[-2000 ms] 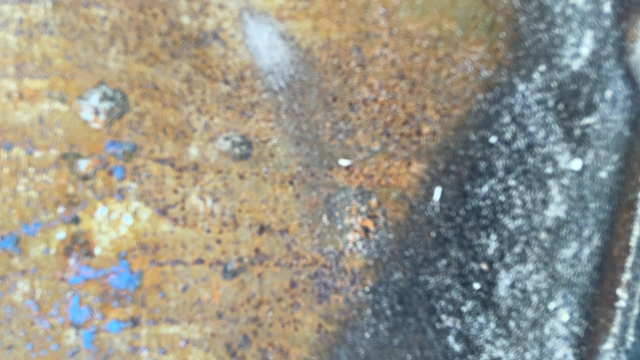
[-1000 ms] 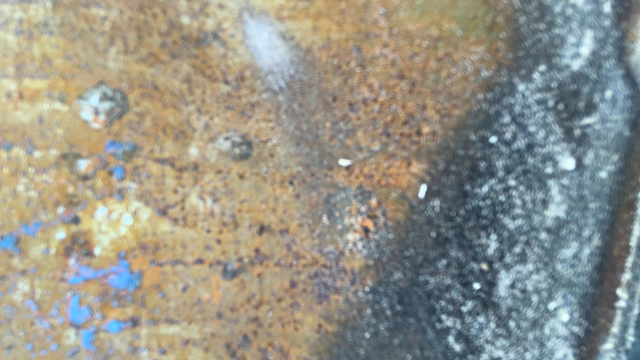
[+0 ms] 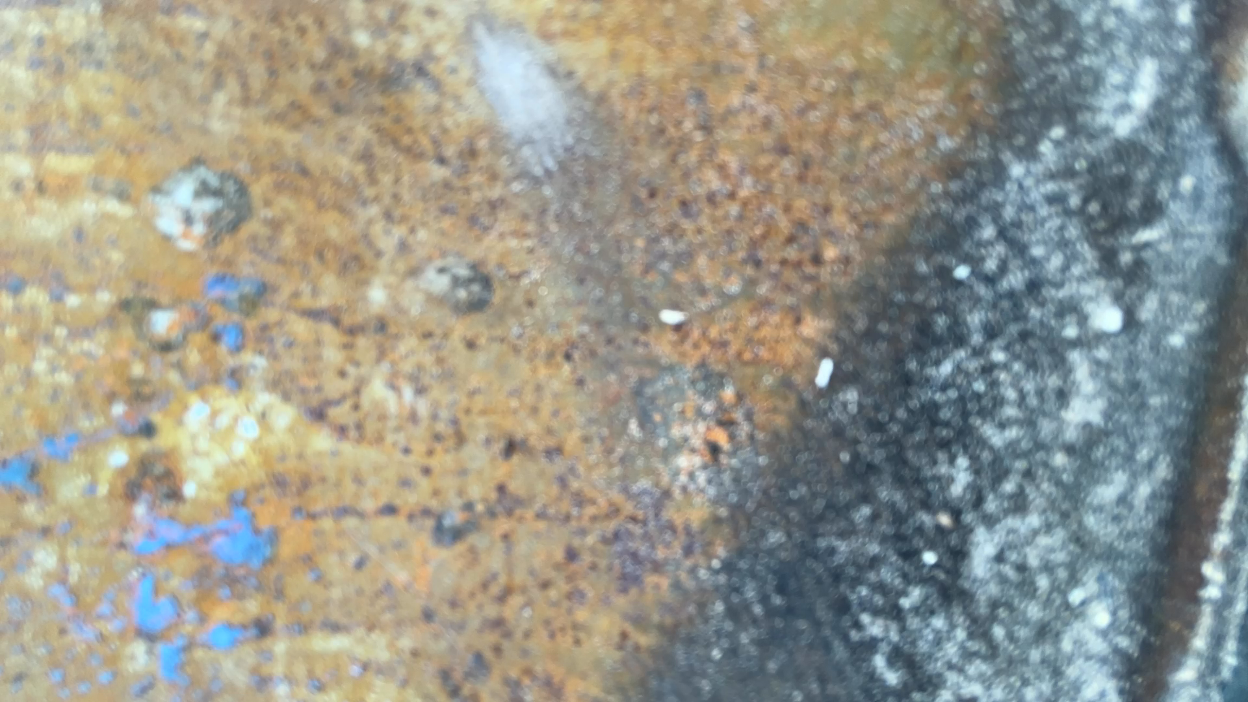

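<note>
Neither my left hand nor my right hand shows in the head view. A rusty, pitted metal surface fills most of the picture, orange-brown and slightly blurred. A whitish streak lies on it near the top middle. Several round grey lumps stand on the left part, one of them a pale grey lump. Flecks of blue paint cling to the lower left.
A dark, sooty area with grey-white speckles covers the right side. Beyond it a brown edge runs down the far right. Small white bits lie near the middle, one of them a white grain.
A small white grain right of the middle has shifted slightly left. The rest looks the same.
</note>
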